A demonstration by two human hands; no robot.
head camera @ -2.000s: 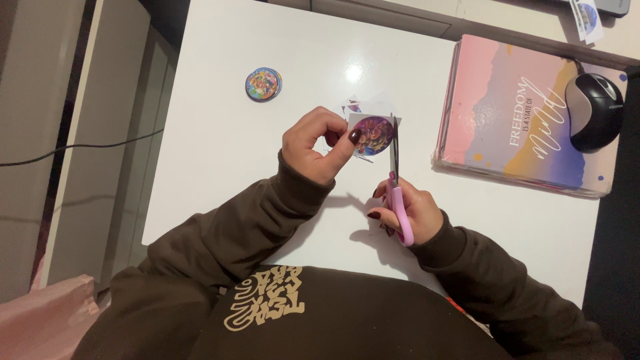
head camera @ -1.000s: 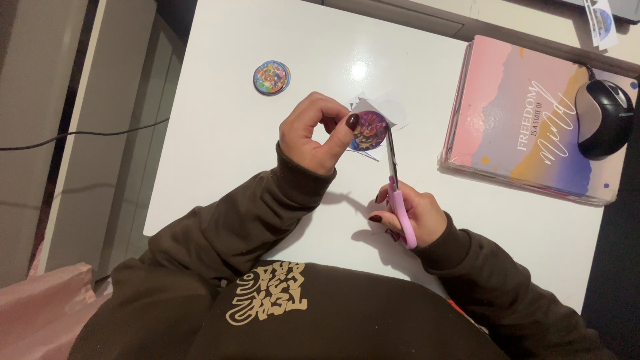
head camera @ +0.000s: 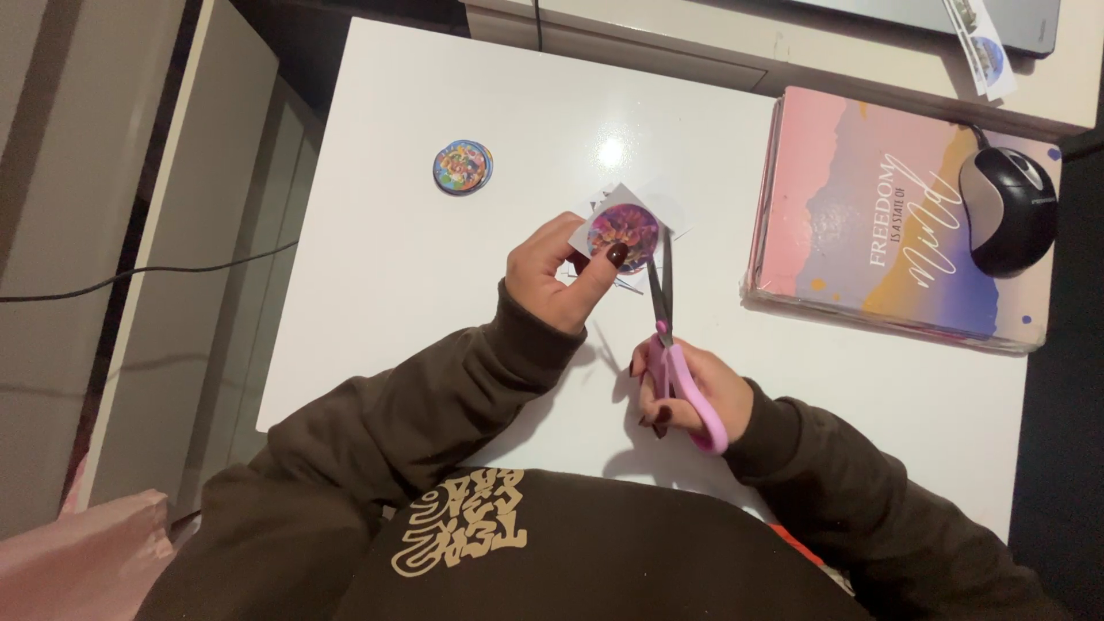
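Note:
Between its thumb and fingers my left hand (head camera: 561,272) pinches a piece of white paper printed with a round colourful picture (head camera: 623,233). My right hand (head camera: 694,388) holds pink-handled scissors (head camera: 690,392), their blades parted and pointing up at the right edge of the round picture. Whether the blades touch the paper cannot be told. Paper scraps (head camera: 673,207) lie on the white table behind and beneath the held piece. To the upper left sits a small stack of cut-out round pictures (head camera: 463,167).
A thick notebook or binder (head camera: 845,207) with a colourful cover lies at the right, bearing a black computer mouse (head camera: 1009,211). Farther back, a printed paper strip (head camera: 983,52) hangs over the edge of a raised shelf by a laptop (head camera: 940,13). A cable (head camera: 147,269) runs at the left.
The held paper has been turned, and its white corner now points up. The scissors stay at its right side, their blades now parted.

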